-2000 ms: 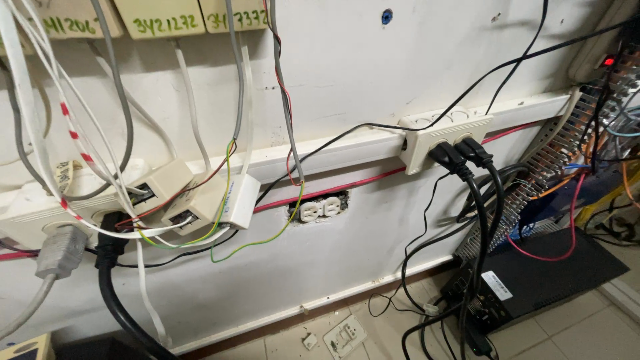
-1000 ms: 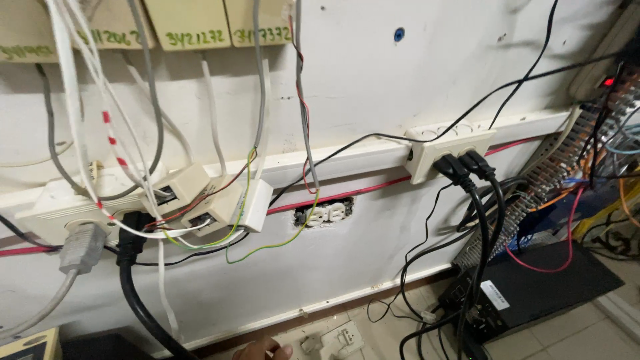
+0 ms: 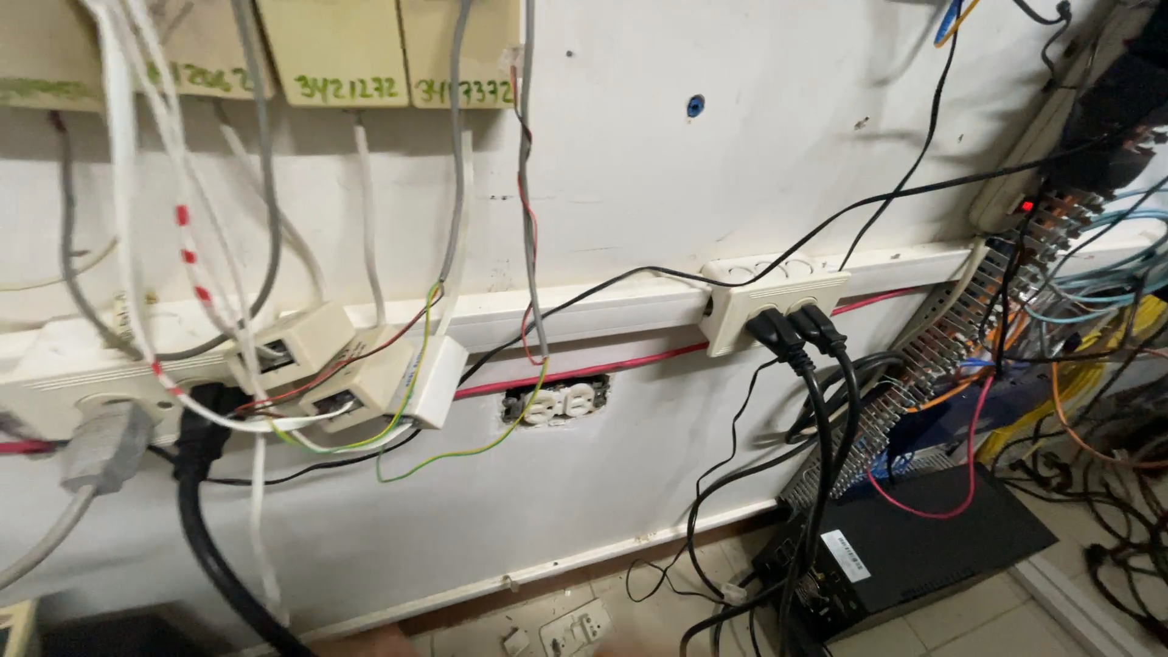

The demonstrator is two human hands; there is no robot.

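At the bottom edge, a blurred bit of skin, apparently my left hand [image 3: 376,642], shows low before the wall. Another faint blur, apparently my right hand [image 3: 628,648], lies beside a white outlet cover plate [image 3: 577,628] on the tiled floor; contact cannot be told. The fingers of both are out of frame or blurred. Above them, a bare duplex outlet [image 3: 558,401] sits in a rough wall cutout. A surface outlet box [image 3: 721,319] to the right holds two black plugs [image 3: 776,336]. Another outlet box [image 3: 46,392] at the left holds a grey plug [image 3: 105,447] and a black plug [image 3: 203,429].
White cable trunking [image 3: 584,315] and a red cable [image 3: 630,363] cross the wall. Small telephone jack boxes [image 3: 365,388] hang among loose wires at the left. At the right stand a slotted wiring duct [image 3: 912,374], tangled cables and a black equipment case [image 3: 949,547] on the floor.
Two seconds ago no hand showed; one second ago fingers appeared at the bottom edge near the cover plate. Now two blurred bits of skin show there. The outlets and plugs look unchanged.
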